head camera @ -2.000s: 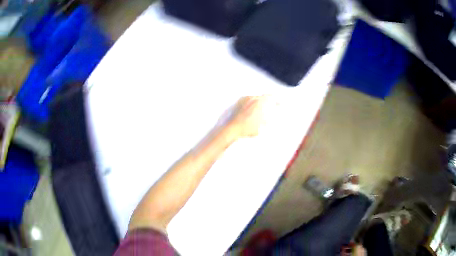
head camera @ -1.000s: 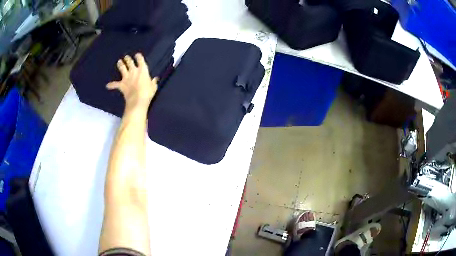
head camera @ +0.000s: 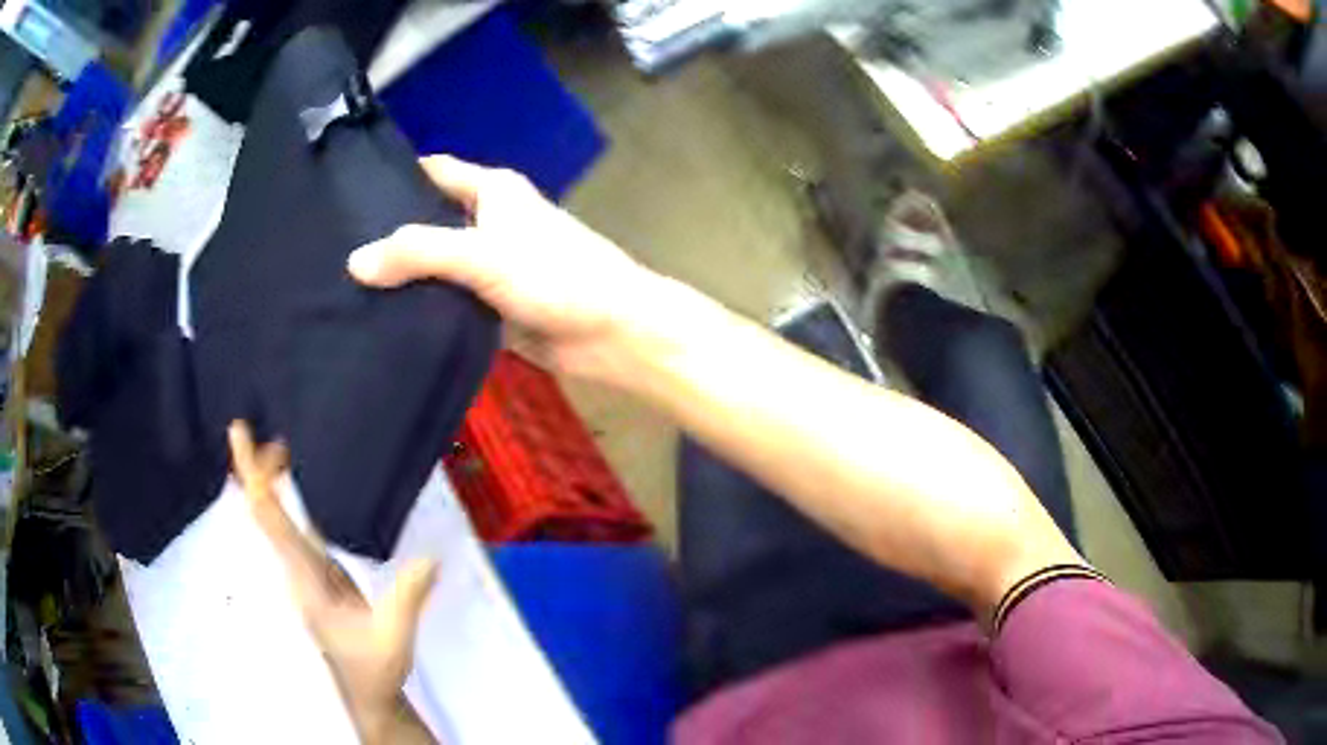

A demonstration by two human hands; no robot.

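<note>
A black fabric panel [head camera: 291,291] with a small buckle or strap tab near its top lies tilted and bent over the white-topped table [head camera: 218,626]. My right hand [head camera: 509,262] grips its right edge, with the thumb on top and the fingers partly hidden behind it. My left hand [head camera: 349,604] is blurred at the panel's lower edge. Its thumb and fingers are apart, and the fingertips reach the fabric. I see no firm grip there. More black fabric [head camera: 124,408] lies at the left, partly overlapped by the panel.
A red slatted crate [head camera: 546,451] stands beside the table, with a blue surface [head camera: 582,626] below it. My legs [head camera: 990,408] and a sandal [head camera: 914,240] are at centre right. A white machine table [head camera: 1048,73] is at the upper right.
The view has swung round. Earlier one hand reached over the table and then lay spread on black panels. Now both hands are in view, and my right hand has taken hold of a panel.
</note>
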